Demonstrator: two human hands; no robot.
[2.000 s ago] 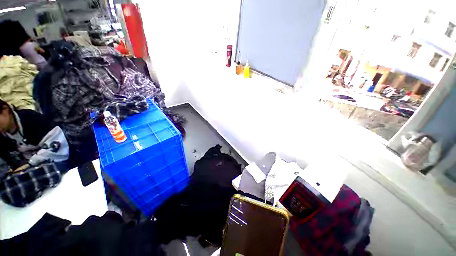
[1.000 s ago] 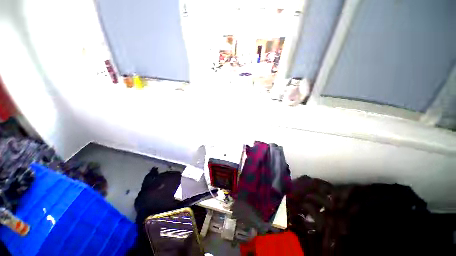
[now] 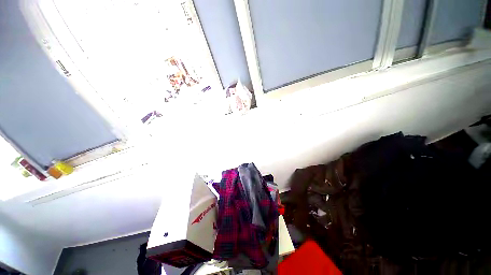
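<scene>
No hand shows in the picture. Nearest in front of me, a red-and-navy plaid garment (image 3: 237, 220) with a grey part hangs over a small stand near the bottom centre. A white box (image 3: 186, 220) with red marking and a dark, red-edged lower face stands against its left side. A bright red object (image 3: 308, 261) is cut off by the bottom edge, just right of the garment. The phone is not in view.
A heap of brown garments (image 3: 323, 198) and a larger black heap (image 3: 425, 198) lie along the wall at right. Windows with grey-blue panels (image 3: 317, 43) run above a white sill. A plastic bag (image 3: 238, 98) and a yellow item (image 3: 63, 167) stand on the sill. Grey floor (image 3: 102, 257) shows lower left.
The view has swung right. The blue crate, bottle, seated person and upright phone have left the picture. The plaid garment and white box show larger, and more of the dark heaps at right shows.
</scene>
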